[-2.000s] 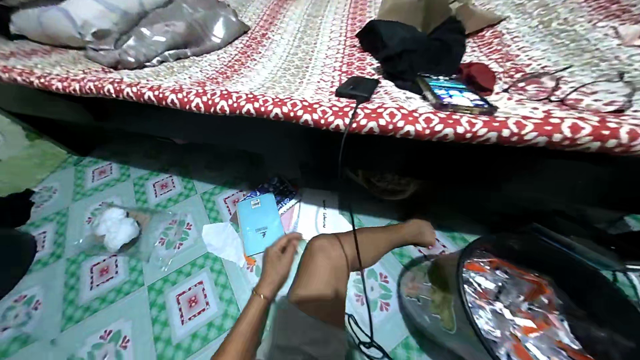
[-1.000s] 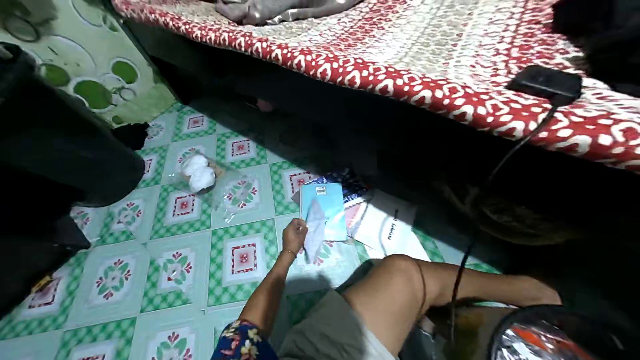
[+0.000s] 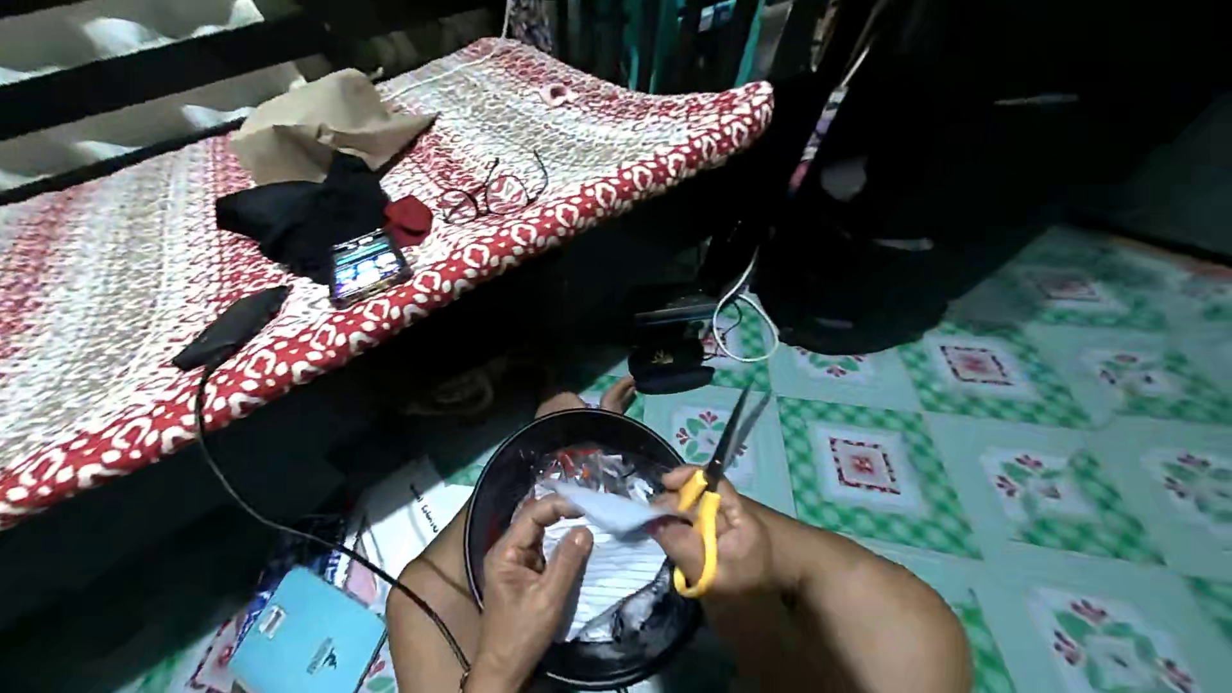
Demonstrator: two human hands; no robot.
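Between the person's bare knees sits a round black bin (image 3: pixel 478 500), with shiny crumpled wrappers (image 3: pixel 587 469) and striped white paper (image 3: pixel 611 577) in it. Above its opening my left hand (image 3: pixel 529 577) pinches one end of a small white piece of paper (image 3: pixel 616 508). My right hand (image 3: pixel 722 539) holds scissors with yellow handles (image 3: pixel 707 539), blades pointing up and away, and its fingers also meet the other end of the paper. The blades look slightly apart, though blur makes this uncertain.
A bed edge with a red and white patterned cover (image 3: pixel 520 245) bears a lit phone (image 3: pixel 368 268), eyeglasses (image 3: pixel 491 197) and dark cloth (image 3: pixel 308 217). A black cable (image 3: pixel 289 529) hangs at left near a light blue box (image 3: pixel 308 635). A dark pouch (image 3: pixel 666 366) lies on the floor.
The view has swung right. The hand that held white paper by the blue box is no longer there; both hands are now over the bin, which stands between the knees. Yellow-handled scissors now show.
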